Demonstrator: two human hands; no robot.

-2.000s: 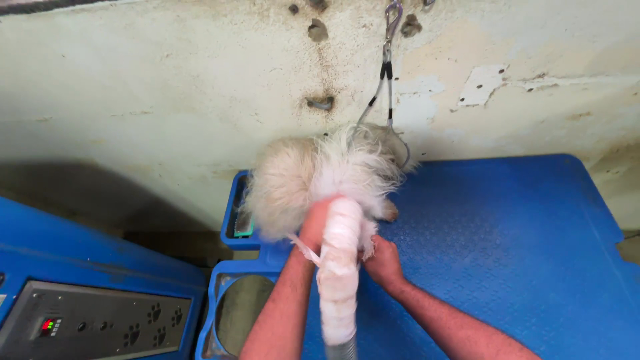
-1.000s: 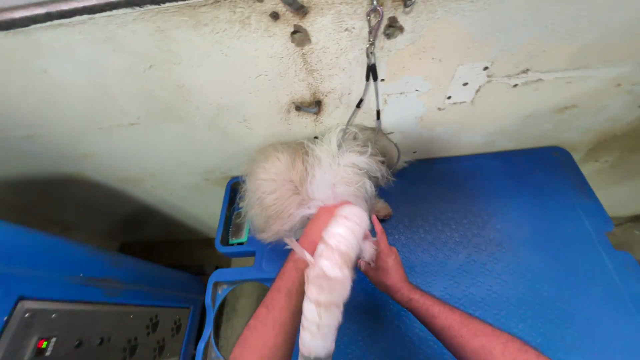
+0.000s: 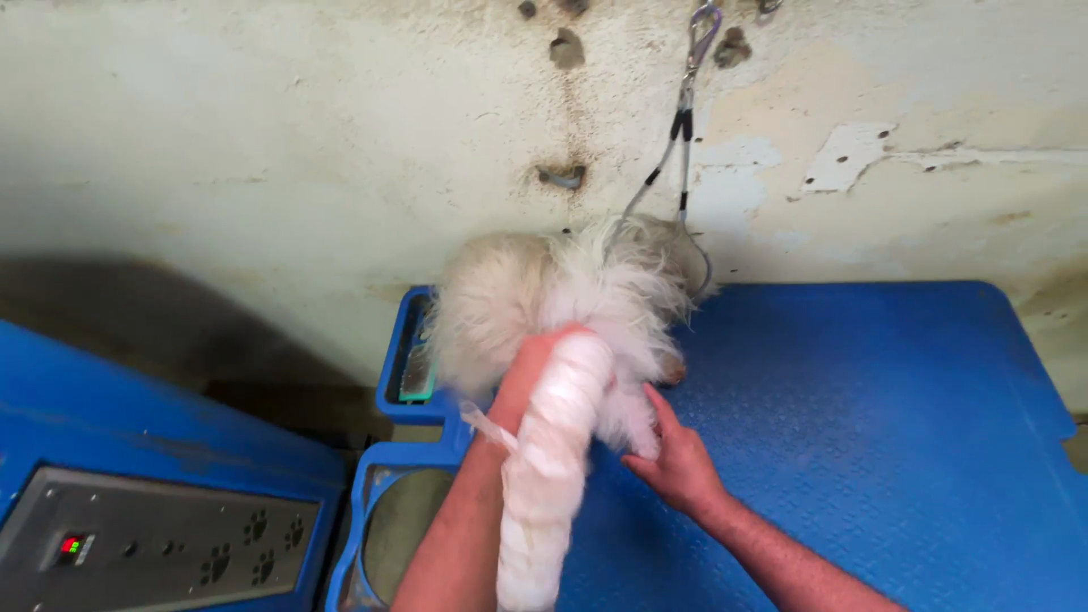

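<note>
A fluffy white dog (image 3: 586, 297) is at the back left of a blue grooming table (image 3: 833, 425), close against the wall. A grey cable grooming loop (image 3: 685, 161) runs from a metal clip above down around its neck area. My left hand (image 3: 544, 348) lies at the dog's side, largely hidden behind a dryer hose wrapped in white material (image 3: 548, 476); its fingers and grip cannot be made out. With thumb and fingers, my right hand (image 3: 676, 455) holds the dog's furry leg (image 3: 631, 421) near its lower end.
A slicker brush (image 3: 417, 370) lies in the table's side tray (image 3: 387, 374). Below that is a round holder opening (image 3: 361, 510). At the lower left stands a blue machine (image 3: 161, 425) with a lit display. The stained wall (image 3: 340, 127) rises behind the table.
The right hand stays by the dog's leg, with the leg showing more plainly between thumb and fingers now. The wrapped hose has tilted slightly.
</note>
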